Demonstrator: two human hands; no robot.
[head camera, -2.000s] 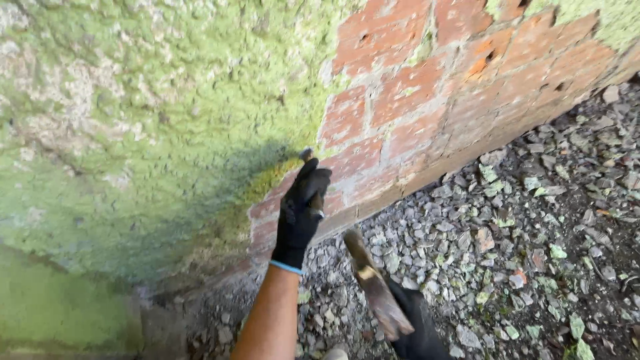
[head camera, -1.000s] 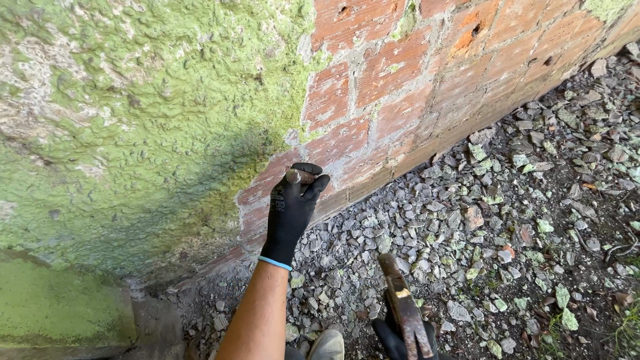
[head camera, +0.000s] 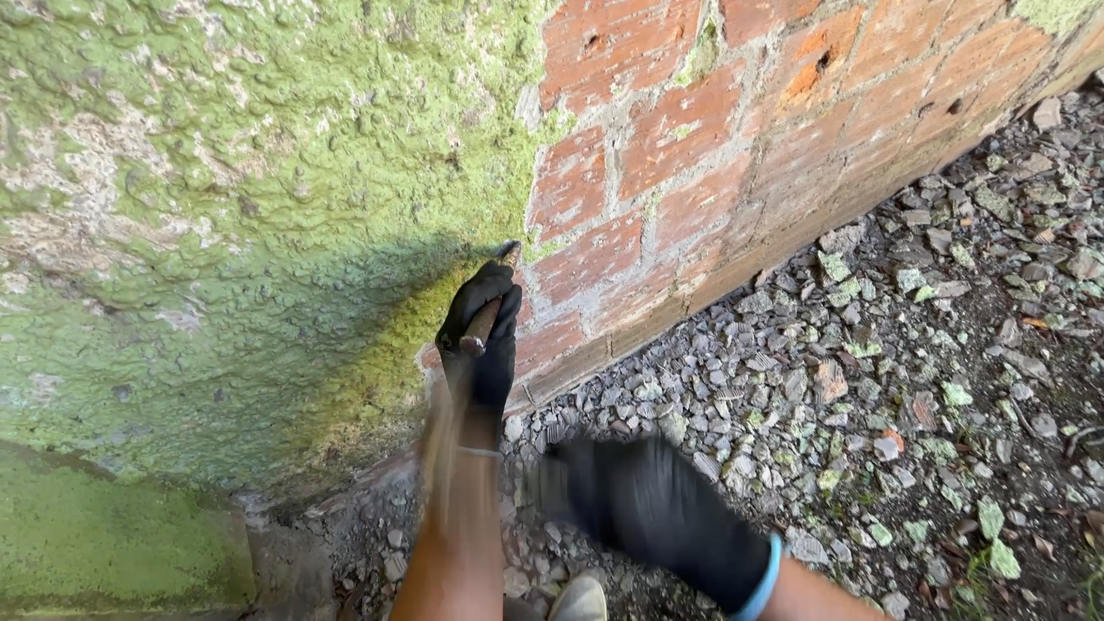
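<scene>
My left hand (head camera: 483, 336), in a black glove, is closed around a metal chisel (head camera: 480, 328). The chisel's tip meets the edge of the green rough plaster (head camera: 371, 216), beside the exposed red bricks (head camera: 586, 267). Its struck end points back toward me. My right hand (head camera: 638, 500), in a black glove with a light blue cuff, is blurred by motion low in the view, right of my left forearm. It grips the hammer, whose head and handle show only as a faint streak over my left wrist.
Broken plaster and brick rubble (head camera: 776, 388) covers the ground along the wall's foot. A green painted ledge (head camera: 121, 535) stands at the lower left. A shoe (head camera: 580, 599) shows at the bottom edge. Small plants grow at the lower right.
My left hand has brought the chisel from in front of the bricks to the plaster edge. My right hand has swung left with the hammer, toward my left wrist.
</scene>
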